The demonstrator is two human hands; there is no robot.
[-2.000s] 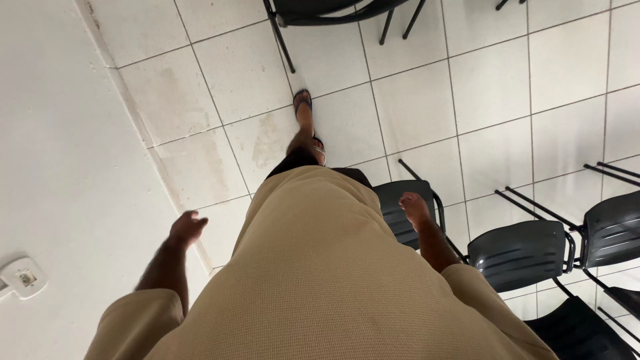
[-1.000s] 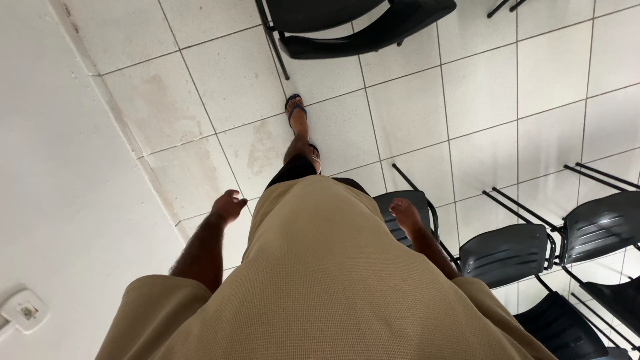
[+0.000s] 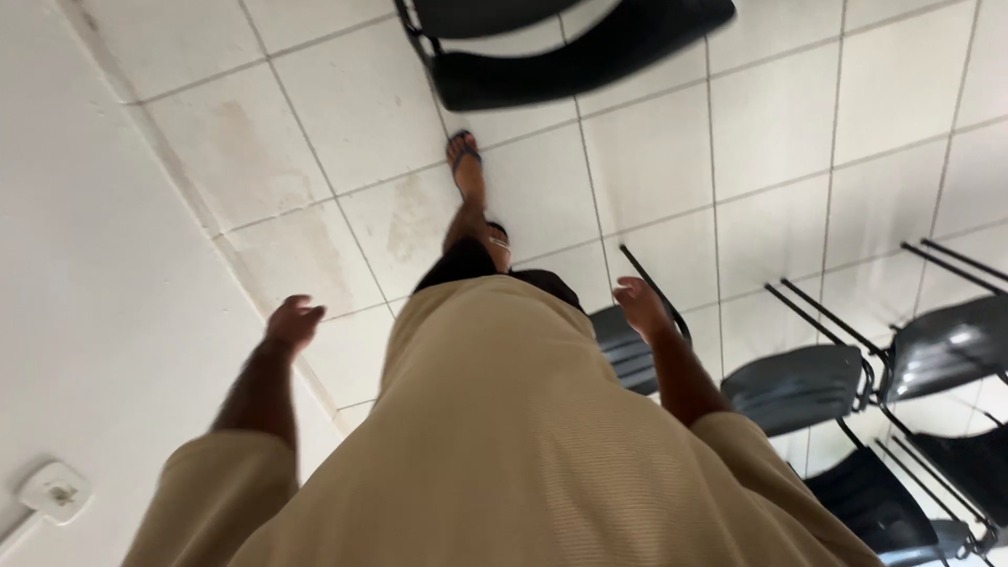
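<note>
My left hand (image 3: 295, 321) hangs at the left, beside the white wall, its fingers loosely curled and apart with nothing in them. On the other side, my right hand (image 3: 639, 305) hangs empty, fingers slightly bent, in front of a black plastic chair (image 3: 626, 346); whether it touches the chair cannot be told. Between the hands is the beige shirt (image 3: 504, 425) on my body, with dark shorts below it. One foot in a dark flip-flop (image 3: 466, 161) is forward on the tiles; the other foot is partly hidden behind the leg.
Another black chair (image 3: 567, 71) stands ahead at the top. Several black chairs with metal legs, one of them a grey-lit seat (image 3: 795, 386), stand at the right. The white wall (image 3: 102, 260) runs along the left, bearing a white socket box (image 3: 55, 492). White floor tiles (image 3: 646, 157) have brownish stains near the wall.
Compared with two seconds ago, the chair at the top shows larger and lower in view. My left hand, seen lower and nearer the shirt one second ago, has swung outward a little. Both hands stay empty.
</note>
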